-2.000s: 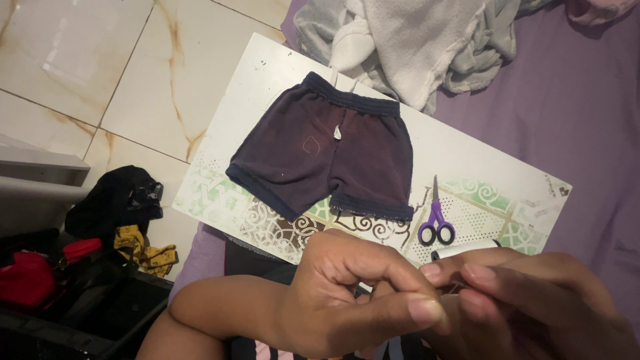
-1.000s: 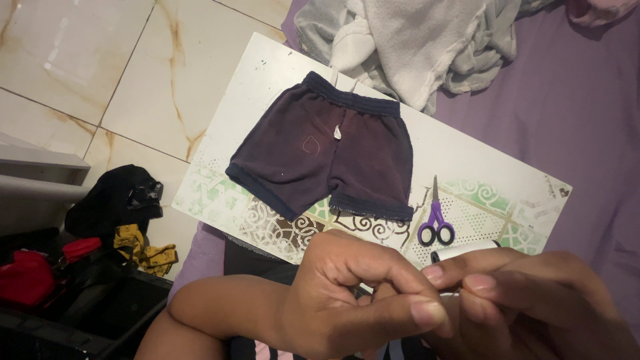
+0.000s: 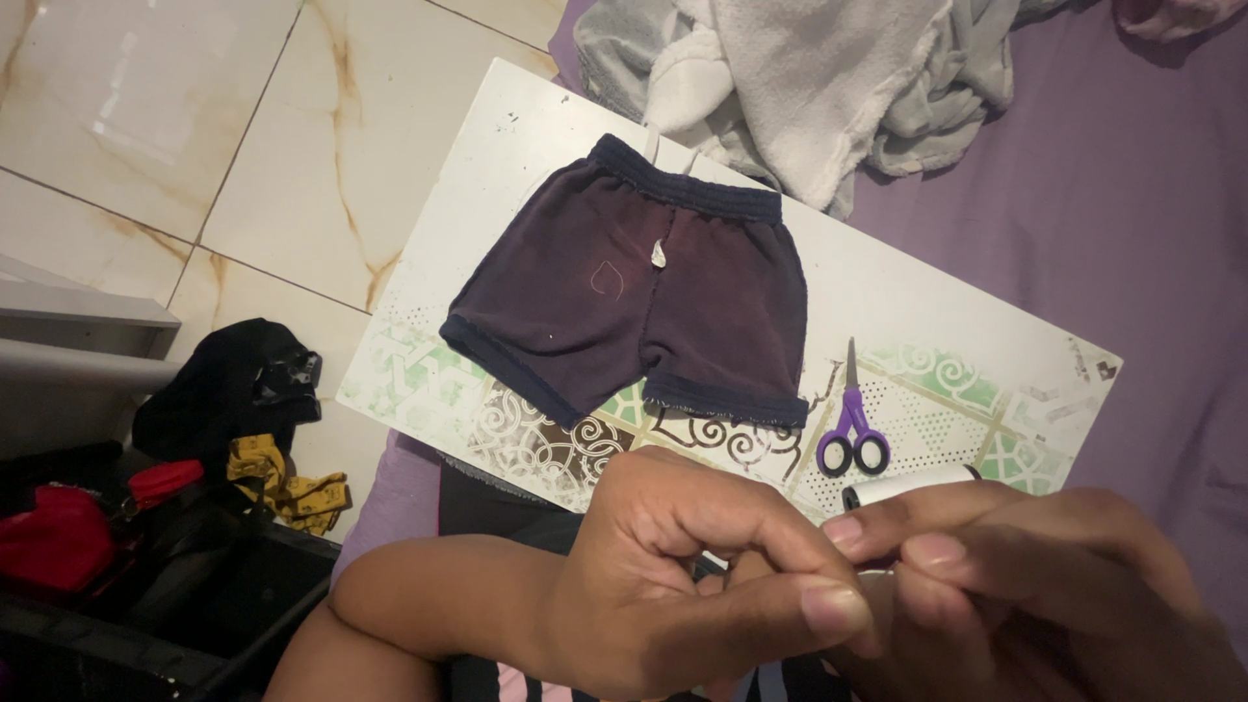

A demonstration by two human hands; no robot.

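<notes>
Dark purple-navy shorts (image 3: 634, 292), apparently inside out, lie flat on a patterned white board. On them are a small white tag by the middle seam and a loop of light thread (image 3: 606, 280). To the right rest purple-handled scissors (image 3: 853, 429), blades pointing away, and a spool of white thread (image 3: 912, 485) partly behind my fingers. My left hand (image 3: 721, 575) pinches thumb against forefinger in the lower middle; what it pinches is too small to tell. My right hand (image 3: 1014, 575) meets it, thumb and fingers closed on a thin, light strand, perhaps thread or a needle.
The board (image 3: 936, 292) lies on a purple sheet (image 3: 1092, 195) across my lap. A grey-white fleece blanket (image 3: 799, 88) bunches at its far edge. At left, a black crate (image 3: 166, 634) holds red items, with black cloth (image 3: 234, 380) and a yellow tape measure (image 3: 283, 483) beside it.
The fingers of my right hand have shifted slightly near my left fingertips. The shorts, scissors and board have stayed where they were.
</notes>
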